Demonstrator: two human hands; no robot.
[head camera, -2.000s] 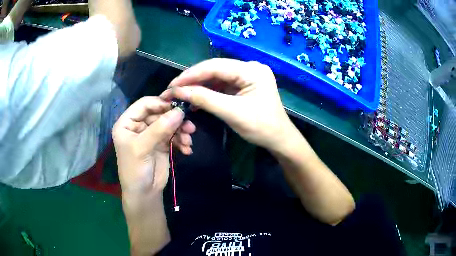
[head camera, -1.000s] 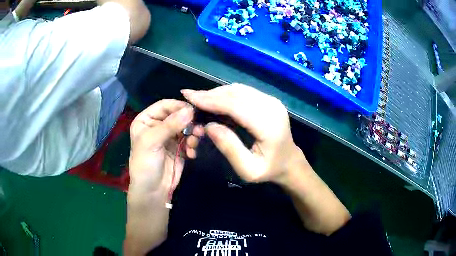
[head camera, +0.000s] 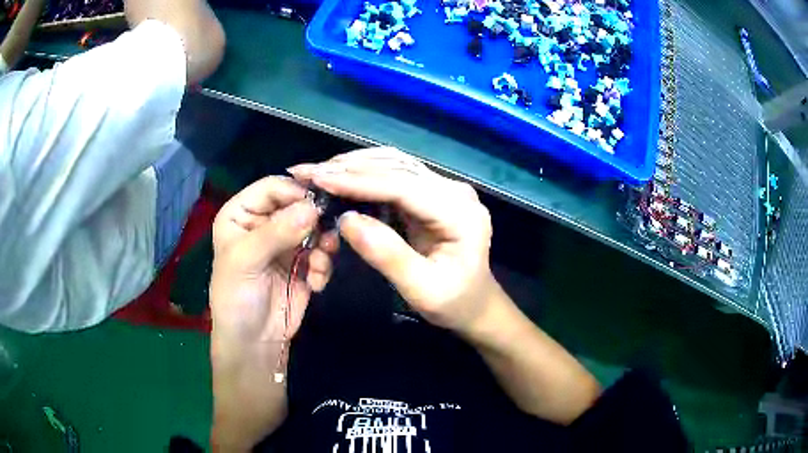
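My left hand grips a small dark and silver wired unit between thumb and fingertips, above my lap. Its thin red and dark leads hang down across the palm to a tiny white connector. My right hand is at the unit from the right, its index fingertip on or close to the top of it and its thumb apart below. The fingers partly hide the unit. I cannot tell if the right fingertips hold a part.
A large blue bin on the green bench holds light-blue, white and black plastic parts. A clear ribbed blister tray lies right of it, with red-wired units at its near end. A person in a white shirt sits at left.
Against one second ago, my right thumb and fingers have moved closer in around the unit. The bin, bench and neighbour's arm appear shifted left. The wired unit stays in my left hand.
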